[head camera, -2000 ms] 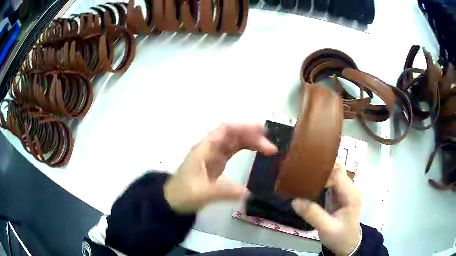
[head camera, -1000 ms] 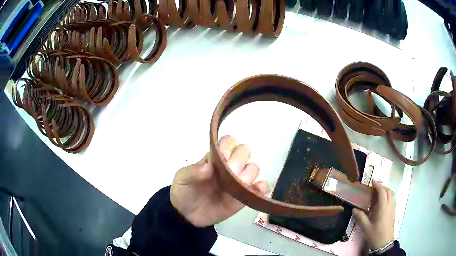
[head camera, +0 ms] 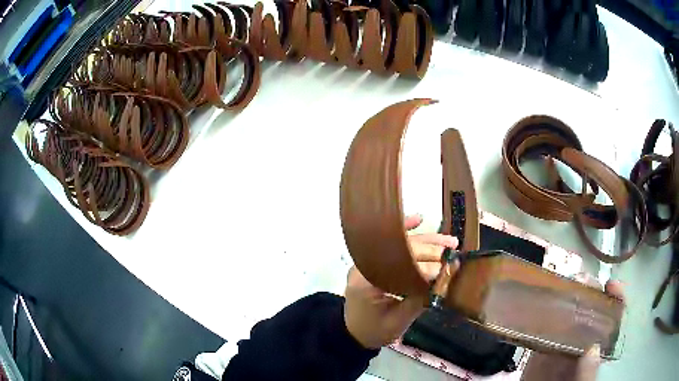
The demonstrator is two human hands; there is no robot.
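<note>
A curved brown leather strap [head camera: 374, 201] is held up in front of me, its wide middle to the left and its ends towards the right. My left hand [head camera: 387, 298] grips it from inside and below. My right hand [head camera: 577, 366], partly cut off by the bottom edge, holds the clear, brown-stained applicator box [head camera: 547, 305]. The roller head [head camera: 444, 279] at its narrow end is at the strap's lower edge. A black pad [head camera: 454, 344] lies below, mostly hidden by the box and hand.
Rows of brown straps [head camera: 112, 190] stand at the left and far side. Black straps [head camera: 521, 30] stand at the far right. Coiled brown straps [head camera: 543, 201] lie right of the pad, with a loose pile [head camera: 659, 178] beyond. A printed sheet [head camera: 562, 260] lies under the pad.
The left hand has moved right and turned the strap so its broad outer face shows. The right hand has lifted the applicator off the pad and brought its roller to the strap.
</note>
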